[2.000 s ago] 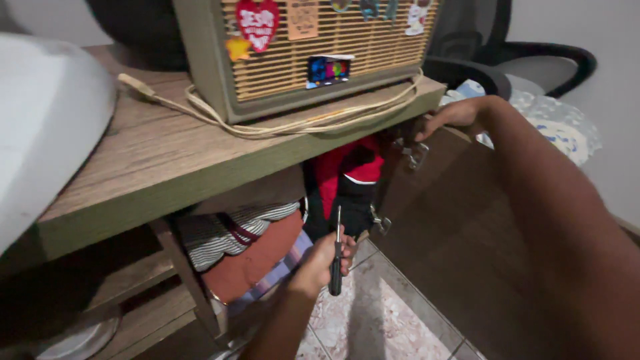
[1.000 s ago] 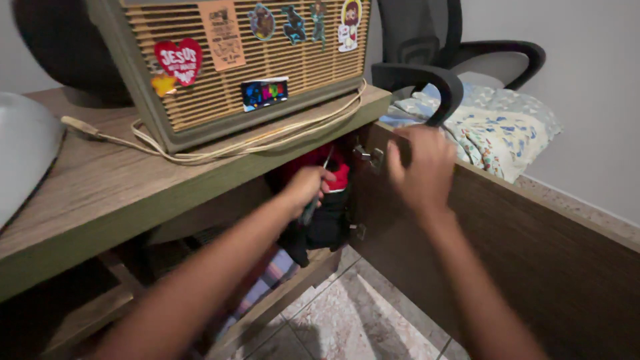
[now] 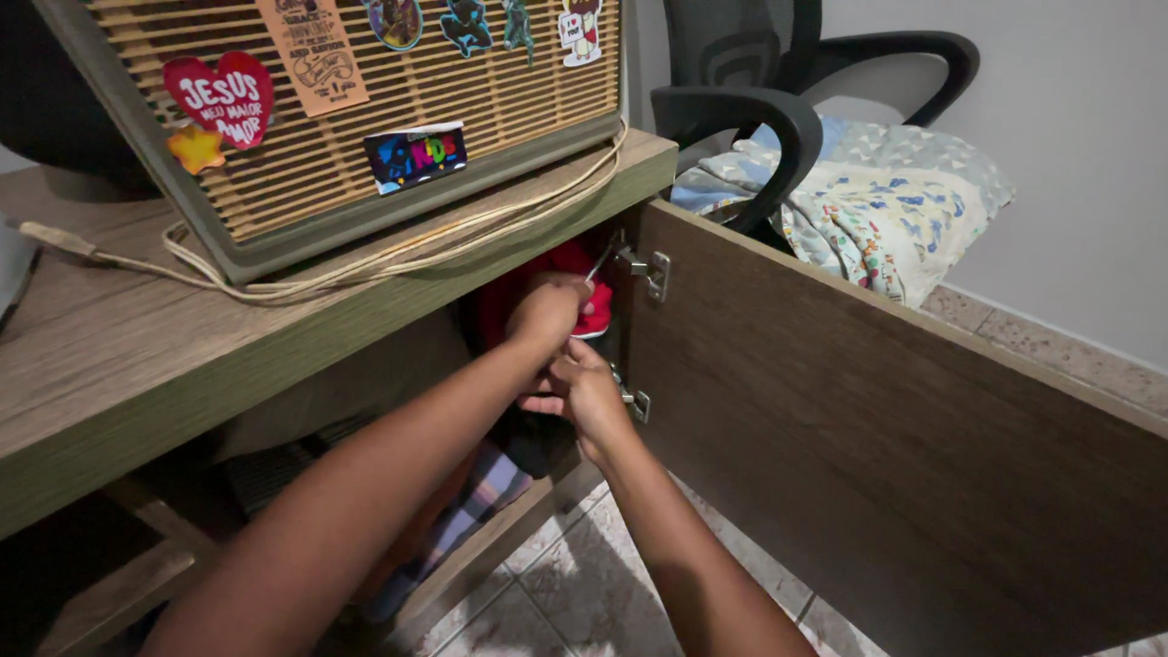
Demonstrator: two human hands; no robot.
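My left hand (image 3: 549,315) is closed around a screwdriver; its thin metal shaft (image 3: 600,259) points up toward the upper door hinge (image 3: 644,266), on the inner side of the cabinet. Just below, my right hand (image 3: 584,388) has its fingers bent close to the left hand, and the handle is hidden between them, so I cannot tell whether the right fingers touch it. The brown wooden door (image 3: 867,438) stands open at the right, with a lower hinge (image 3: 636,401) beside my right wrist. Red cloth (image 3: 598,310) lies behind the hands.
A slatted case with stickers (image 3: 383,109) stands on the wooden top (image 3: 82,356), with a beige cable (image 3: 429,251) along its base. Folded clothes (image 3: 484,497) lie inside the cabinet. Beyond the door is a black office chair (image 3: 785,119) with patterned fabric (image 3: 894,192) on it.
My right hand has moved from beside the door's top edge down and left to my left hand. The screwdriver, upright and lower two seconds ago, is now up by the upper hinge.
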